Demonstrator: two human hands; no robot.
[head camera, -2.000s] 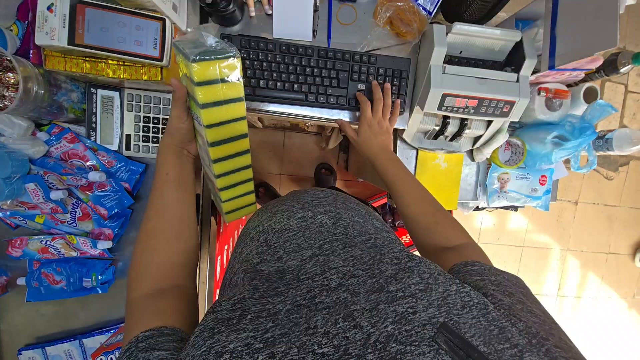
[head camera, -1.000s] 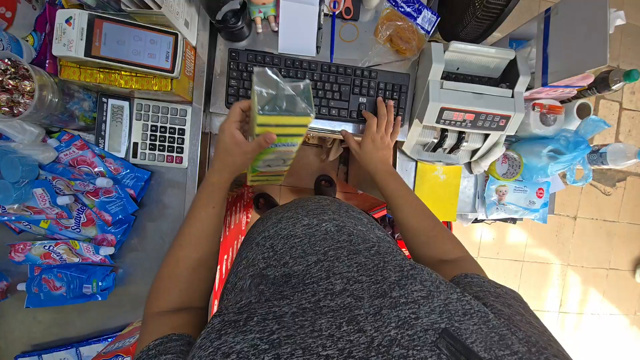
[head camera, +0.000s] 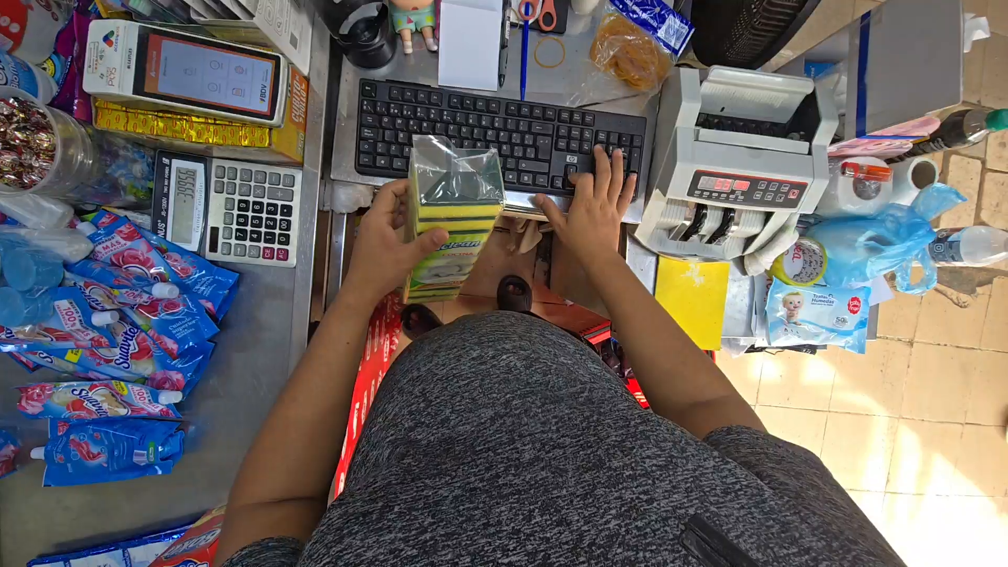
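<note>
My left hand (head camera: 390, 248) grips a clear-wrapped stack of yellow and green scouring sponges (head camera: 453, 220) by its left side, thumb across the printed face. The stack stands on end before my body, its top overlapping the lower edge of a black computer keyboard (head camera: 465, 130). My right hand (head camera: 594, 205) rests at the keyboard's right end, fingers spread over the number keys and holding nothing. Left of the keyboard lies a desk calculator (head camera: 252, 213). To its right stands a grey banknote counter (head camera: 740, 165) with a lit red display.
Softener pouches (head camera: 118, 339) lie at left, below a payment terminal (head camera: 185, 75) on a box. Behind the keyboard are a notepad (head camera: 468, 43), a pen, scissors (head camera: 543, 12) and a bag of rubber bands (head camera: 630, 47). A yellow pad (head camera: 693, 299) and wet wipes (head camera: 819, 311) lie at right.
The sponge stack has moved right from beside the calculator to before the keyboard, and has turned so its printed face shows. My right hand stays over the number keys.
</note>
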